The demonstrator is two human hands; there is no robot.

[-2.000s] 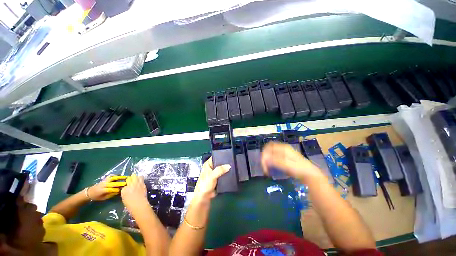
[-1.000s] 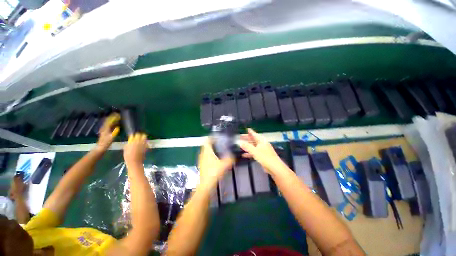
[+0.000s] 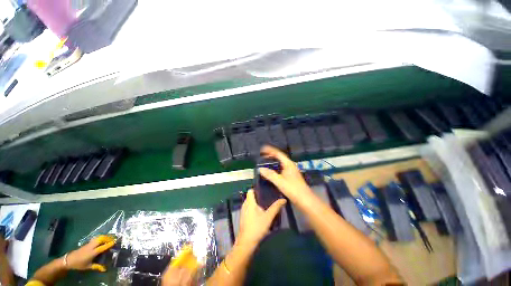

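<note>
My left hand (image 3: 255,222) is closed around the lower part of a dark device housing (image 3: 265,193), held upright above the bench in the middle. My right hand (image 3: 287,177) is on its upper end, with fingers over the window area; what the fingertips do there is hidden. The picture is somewhat blurred. More dark housings (image 3: 348,205) stand in a row on both sides behind my hands. Bright blue film pieces (image 3: 367,202) lie on the cardboard sheet (image 3: 392,255) at the right. Dark tweezers (image 3: 423,234) lie there beside several housings.
A green conveyor belt (image 3: 151,146) behind a pale rail (image 3: 134,191) carries rows of housings. At left, a neighbour's yellow-fingered hands (image 3: 84,254) are at a shiny parts tray (image 3: 168,226). White packing sheets (image 3: 462,206) and a tray of units (image 3: 493,179) are at right.
My right hand has moved from beside the held housing onto its upper end. The neighbour's hands have moved from the belt back to the parts tray. The view has shifted.
</note>
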